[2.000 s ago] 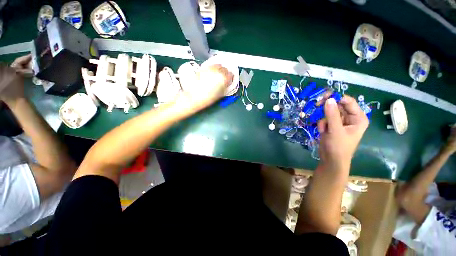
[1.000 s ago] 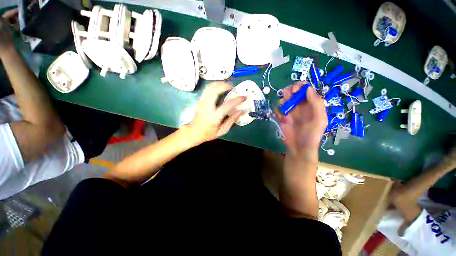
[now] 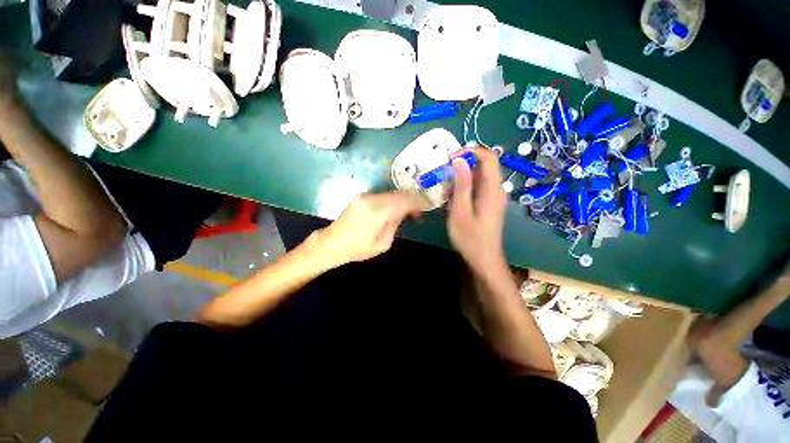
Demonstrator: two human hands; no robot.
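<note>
An off-white housing shell lies open side up near the bench's front edge, in front of me. My right hand holds a blue battery cell between thumb and fingers, over the shell. My left hand is at the shell's near left rim, its fingers blurred; whether they grip the rim cannot be told. The circuit board seen earlier is not visible in the shell. A heap of wired electronics assemblies lies to the right.
Stacked housings with posts stand at left, more shells behind my hands. A metal rail crosses behind. Filled housings lie beyond it. A cardboard box of shells is at lower right. Other people's arms show at both sides.
The blue cell has moved left with my right hand, from beside the heap to over the shell. My left hand has drawn down from inside the shell to its near rim.
</note>
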